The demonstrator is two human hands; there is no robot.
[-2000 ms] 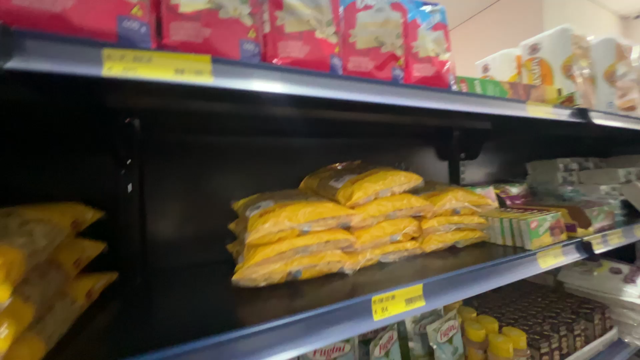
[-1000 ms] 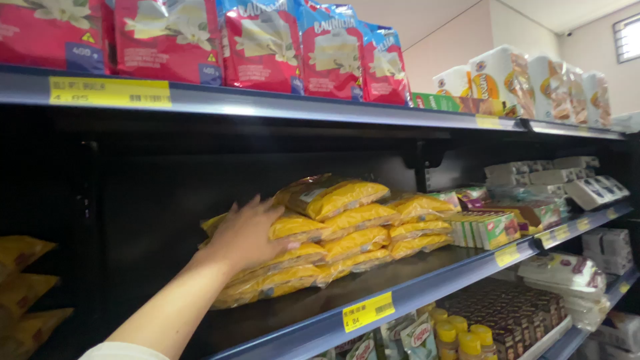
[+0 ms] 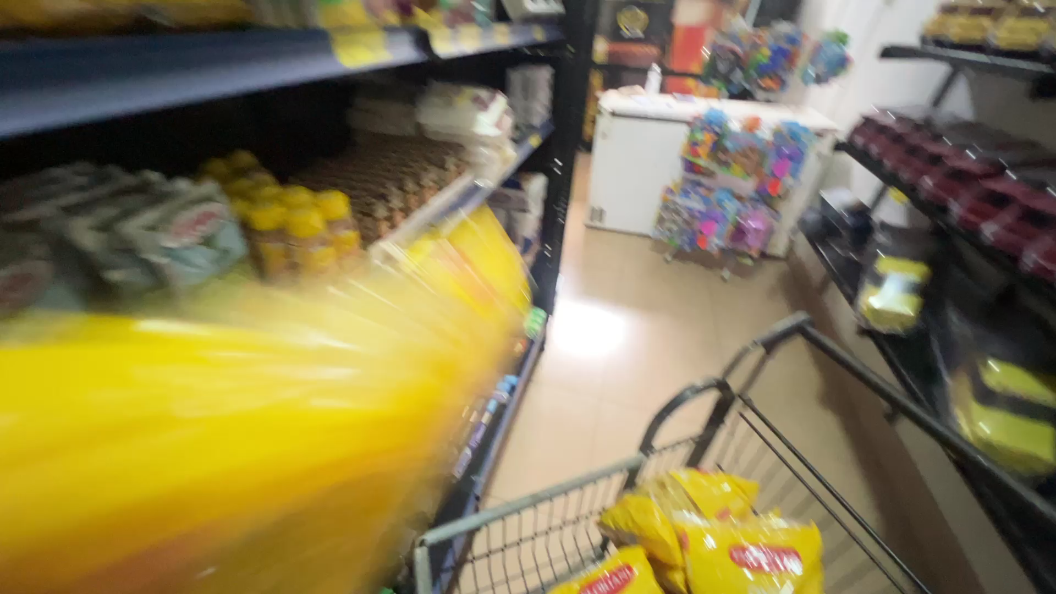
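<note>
A large yellow plastic package (image 3: 247, 429), strongly blurred, fills the lower left close to the camera; whatever holds it is hidden. Neither of my hands shows. Several yellow bags (image 3: 742, 553) with red labels lie in a metal wire shopping cart (image 3: 528, 503) at the lower middle. On the shelf behind the blurred package stand yellow-capped jars (image 3: 301, 219) and grey-green pouches (image 3: 186, 231).
The shelf edge (image 3: 206, 78) runs along the left. Tiled floor (image 3: 610, 355) leads to a white chest (image 3: 635, 165) hung with colourful packets. Dark shelves (image 3: 973, 190) with packaged goods line the right side, close to the cart's handle (image 3: 916, 412).
The view has swung right and down to the aisle and cart. One second ago a hand lay on the stacked yellow bags on the shelf; now no hand shows and a yellow package is close to the camera.
</note>
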